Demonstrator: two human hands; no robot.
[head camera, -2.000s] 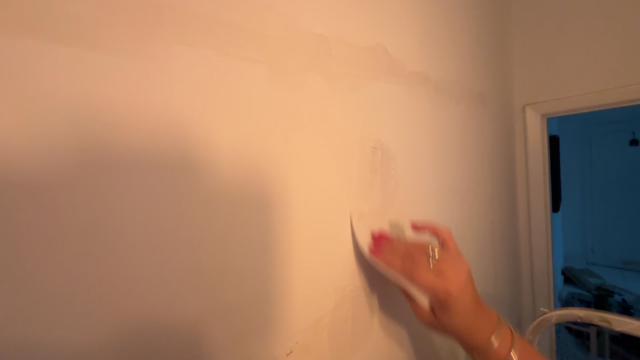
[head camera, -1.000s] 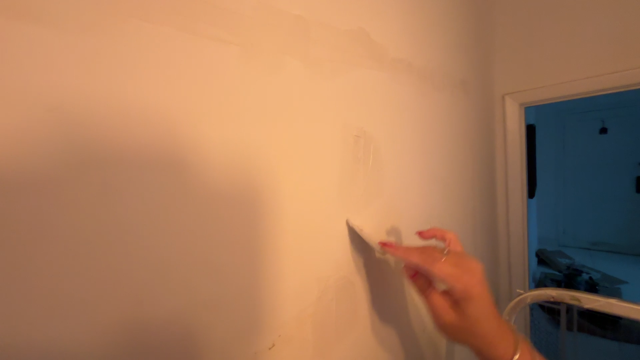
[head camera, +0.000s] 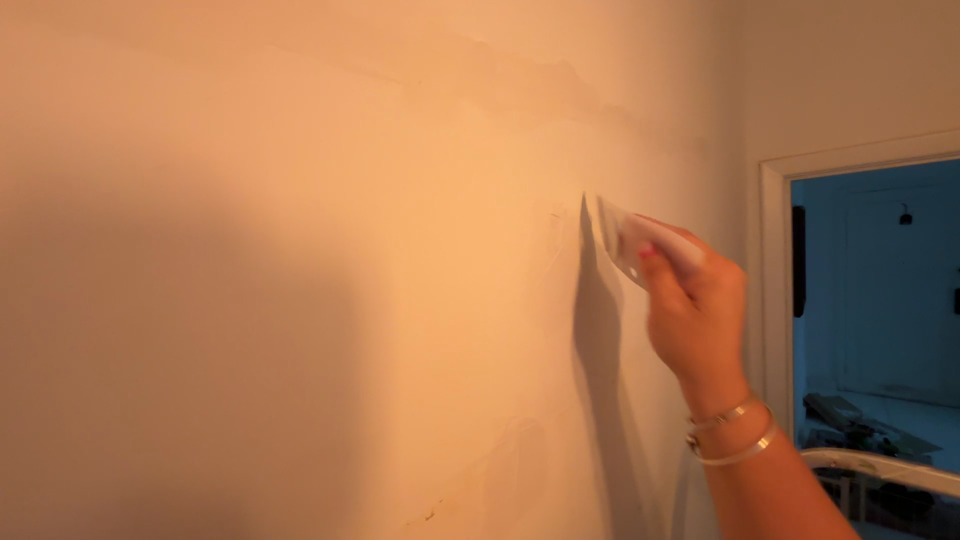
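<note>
My right hand (head camera: 694, 300), with two bracelets at the wrist, is shut on a putty knife (head camera: 619, 236) with a pale handle. The blade tilts up and to the left, just off the plastered wall (head camera: 465, 300), and a gap shows between it and its shadow. Left of the blade is a small rough patch (head camera: 555, 225) on the wall. Lower down lie a smoother oval patch (head camera: 517, 457) and a small dark mark (head camera: 430, 516). A darker uneven band (head camera: 525, 82) crosses the wall higher up. My left hand is out of view.
At the right, a pale door frame (head camera: 772, 300) opens onto a dim bluish room with a heap of things (head camera: 862, 427) on its floor. A curved, pale metal rail (head camera: 877, 465) stands at the lower right, close to my forearm. A large soft shadow covers the wall's left part.
My right hand has moved up the wall with the putty knife. The blade was at the wall below the rough patch one second ago; now it is beside that patch, off the surface.
</note>
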